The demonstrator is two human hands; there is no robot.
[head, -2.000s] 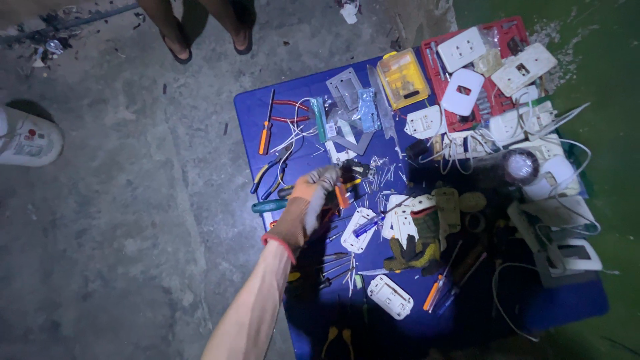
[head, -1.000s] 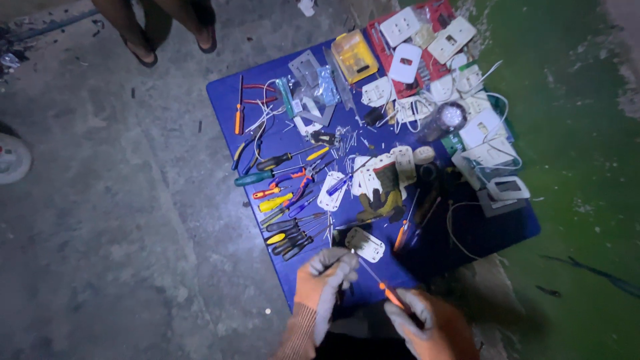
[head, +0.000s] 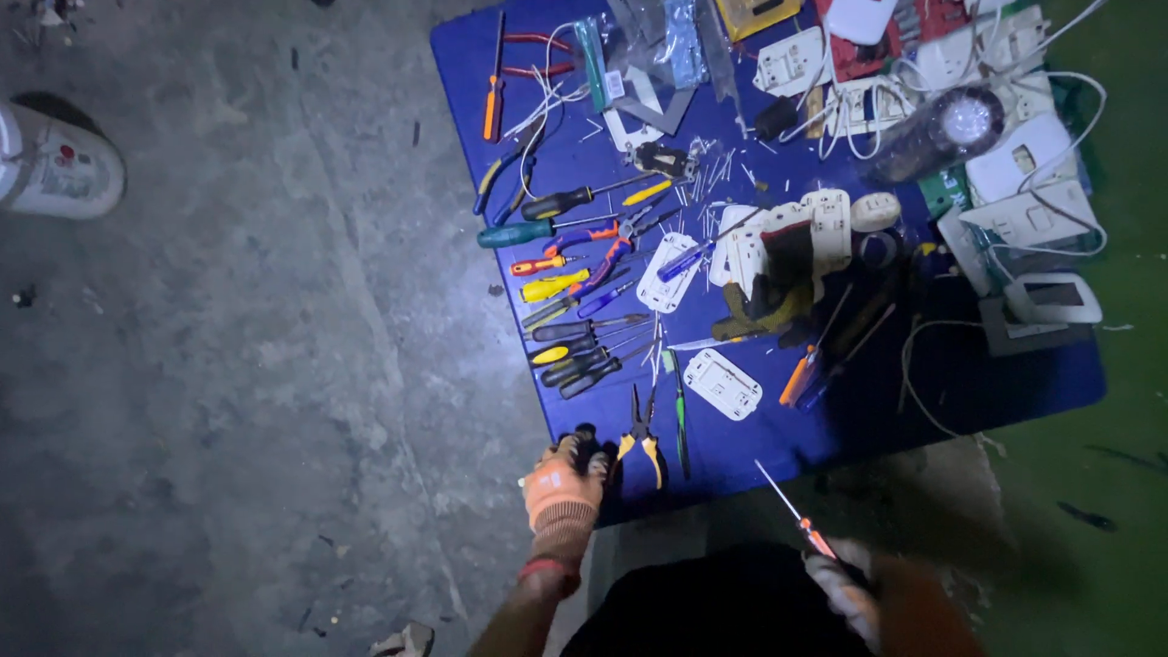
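My gloved left hand [head: 568,474] reaches down at the near left corner of the blue table [head: 730,456], its fingers at a small dark object [head: 587,434]; whether it grips this cannot be told. Just right of it lie long-nose pliers with yellow handles [head: 642,438] and a green toothbrush [head: 681,411]. My gloved right hand [head: 847,575] holds an orange-handled screwdriver [head: 815,538] off the table's near edge, its tip pointing up and left. Beyond the pliers lies a white plastic socket plate [head: 723,384]. Several dark-handled screwdrivers [head: 575,351] line the left edge.
White switch and socket covers with cables [head: 1022,164] are piled at the right, around a clear cylinder [head: 967,123]. Dark and olive gloves [head: 771,306] lie mid-table. Another orange screwdriver [head: 799,376] lies right of the plate. A white bucket [head: 59,164] stands on the floor.
A second ago both hands were together near the screwdriver; now they are apart, the left at the table's corner, the right drawn back with the screwdriver. Two seconds ago the left was among the tools.
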